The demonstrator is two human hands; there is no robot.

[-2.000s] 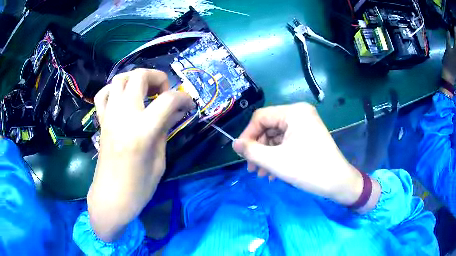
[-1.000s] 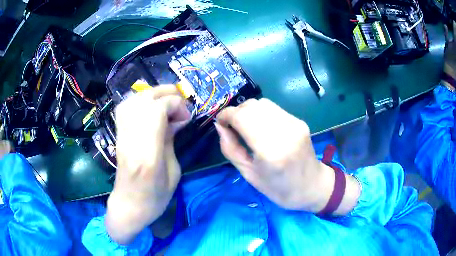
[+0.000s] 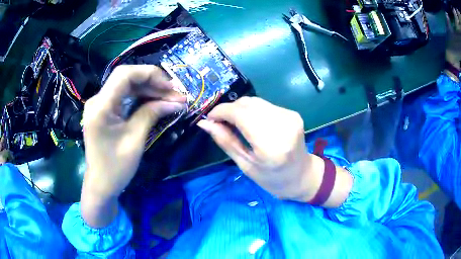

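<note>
The open device unit [image 3: 237, 90] lies on the bench in front of me. Its blue main board [image 3: 194, 60] shows at its upper right side. The wire harness [image 3: 160, 132], with yellow, white and red wires, runs along the near inside edge. My left hand [image 3: 124, 126] is over the unit, thumb and index finger together at the harness. My right hand [image 3: 258, 141] is at the near right corner of the unit, thumb and index fingertips close together beside the red and dark wires. What either hand pinches is too small or hidden to tell.
The diagonal cutters [image 3: 306, 43] lie on the green mat at the upper right. Another open unit [image 3: 60, 88] is at the left, and one more [image 3: 386, 30] at the upper right. A clear cable-tie bag [image 3: 108, 17] is at the back. Neighbours' blue sleeves show at both sides.
My right hand has moved left from the near edge to the harness, and the white strip at its fingertips no longer shows. My left fingers moved off, then back to the wires.
</note>
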